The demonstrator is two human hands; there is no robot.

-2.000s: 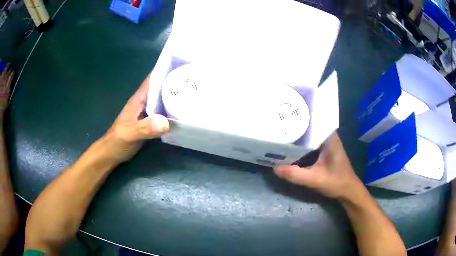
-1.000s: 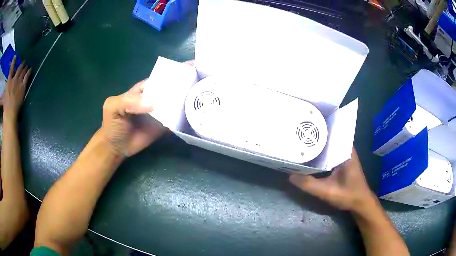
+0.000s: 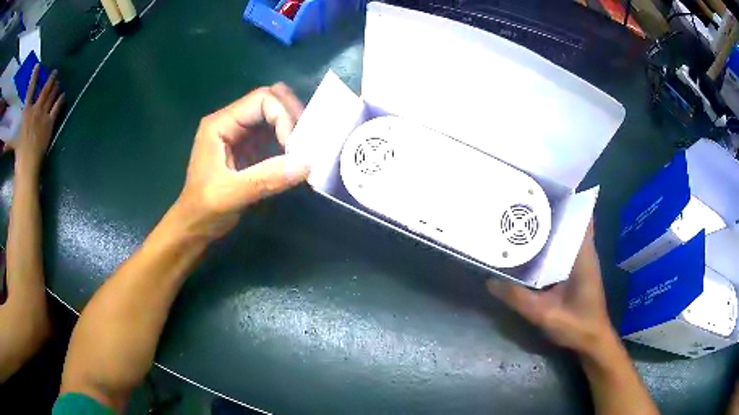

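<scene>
An open white retail box [image 3: 405, 236] is in front of me, tilted, with its lid [image 3: 491, 89] raised at the far side and its side flaps spread outward. A white oval device [image 3: 446, 191] with a ring-shaped grille near each end lies inside. My left hand [image 3: 243, 154] has its thumb and fingers at the left side flap [image 3: 328, 134], pinching its outer edge. My right hand [image 3: 563, 304] holds the box's right end from below and outside; its fingers are partly hidden behind the box.
Two open boxes with blue lids [image 3: 666, 280] stand at the right, devices inside. A blue parts bin [image 3: 296, 20] is at the far side. A black carton [image 3: 519, 32] lies behind the lid. Another person's hand [image 3: 36, 113] touches a blue and white item at the left.
My left hand has shifted from the box's left end to its side flap. The box now sits further right in view, more tilted, with the left flap opened out and the device more visible.
</scene>
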